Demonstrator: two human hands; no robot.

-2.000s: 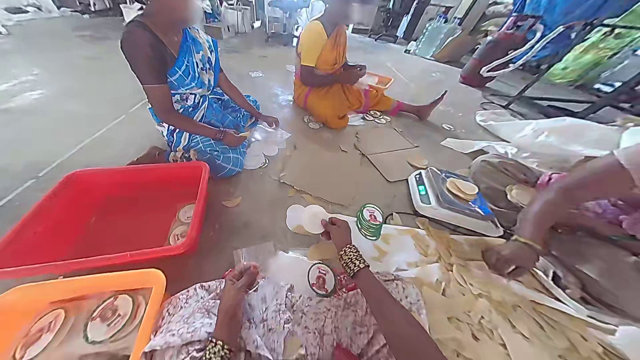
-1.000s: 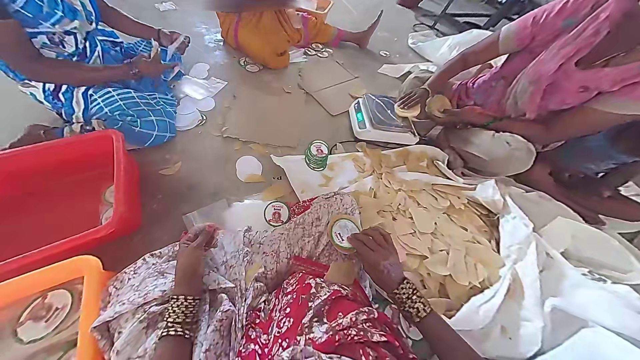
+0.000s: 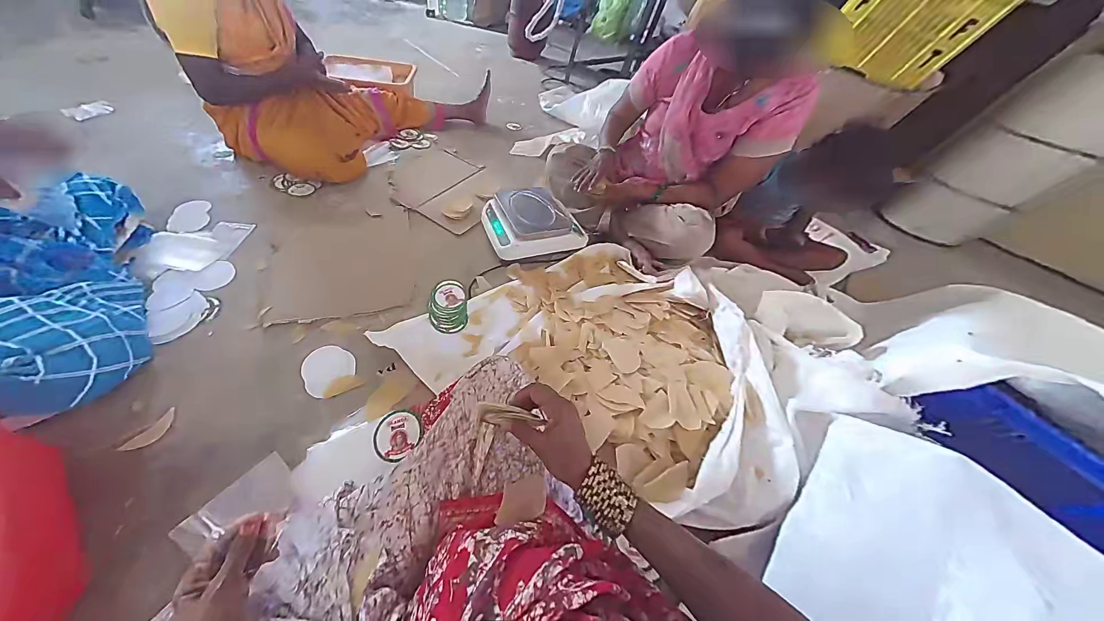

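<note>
My right hand (image 3: pixel 556 431) pinches a small stack of thin beige flat pieces (image 3: pixel 511 415) above my lap. At the lower left my left hand (image 3: pixel 226 565) holds the edge of a clear plastic bag (image 3: pixel 246 496). A round printed label (image 3: pixel 399 435) lies beside my patterned cloth (image 3: pixel 431 500), between the two hands. One beige piece (image 3: pixel 522 500) rests on the red cloth over my lap. Just past my right hand, many loose beige pieces (image 3: pixel 642 371) fill a white sack (image 3: pixel 750 466) spread on the floor. A stack of green-rimmed round labels (image 3: pixel 448 307) stands at the sack's far left edge.
A digital scale (image 3: pixel 533 222) sits beyond the sack, near a seated person in pink (image 3: pixel 724 112). Two more people sit at the left and far left. A flat cardboard sheet (image 3: pixel 341 272), white discs (image 3: pixel 328 371) and a red tub (image 3: pixel 34 526) are on the left; a blue crate (image 3: pixel 1018 457) is at right.
The view has swung to the right. A printed disc was in my right hand a second ago; now beige pieces are there. The coworker's discs are no longer on the scale.
</note>
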